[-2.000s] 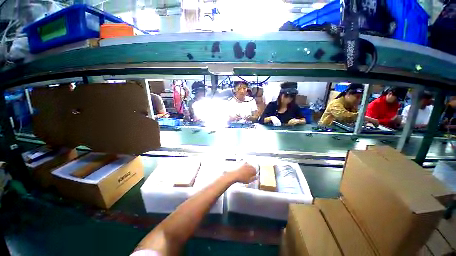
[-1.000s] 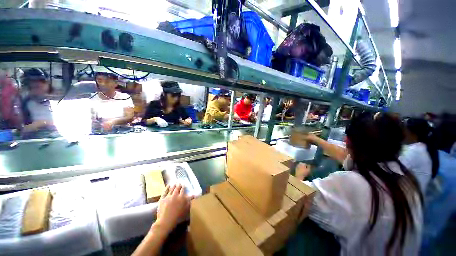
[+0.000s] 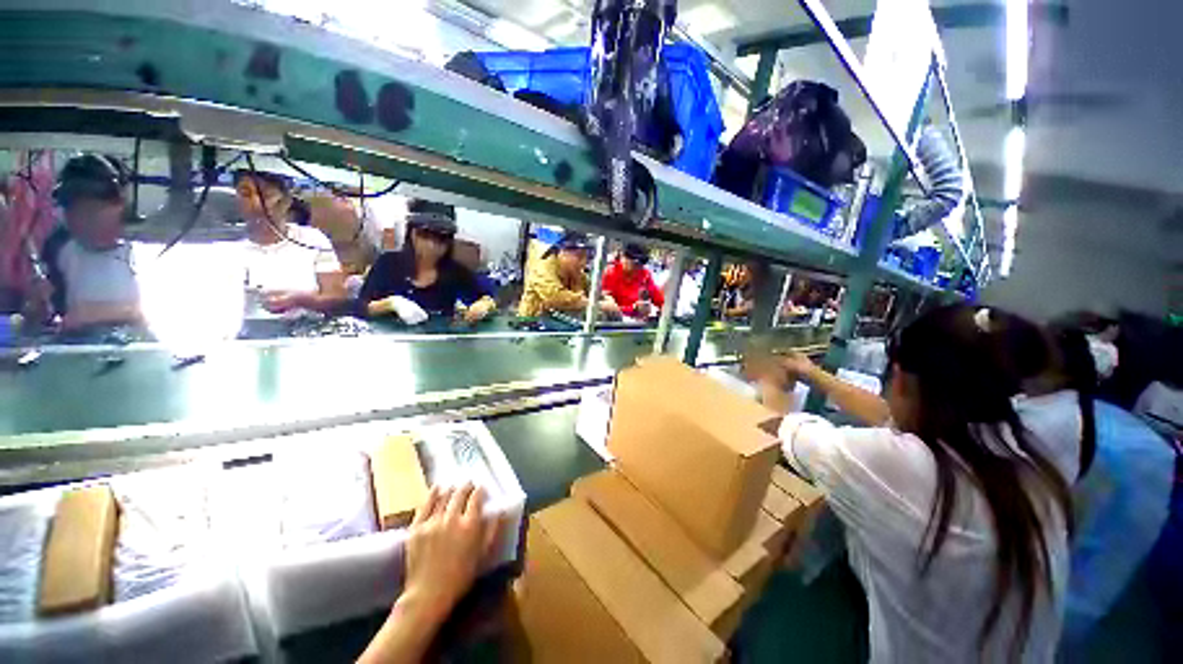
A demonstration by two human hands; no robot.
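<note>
My left hand [image 3: 448, 544] lies at the front right of a white foam tray [image 3: 324, 577], its fingers over the rim and its palm against the front wall; the thumb is unclear. This tray holds a narrow brown accessory box [image 3: 398, 481] and a product in shiny clear film [image 3: 324, 497]. Close to its left is a second foam tray [image 3: 156, 629], cut off by the left edge, with another brown accessory box [image 3: 79, 550] lying between filmed parts. My right hand is not in view.
Plain brown boxes [image 3: 584, 584] stand in a row right of the trays, with a larger one [image 3: 688, 448] on top. A person in white [image 3: 960, 519] works beyond them at right. A green shelf [image 3: 454, 136] crosses overhead; seated workers face from the far line.
The view has turned right since the first frame. My left hand has moved from the left part of the right-hand tray to its front right rim, where it stays since the second frame.
</note>
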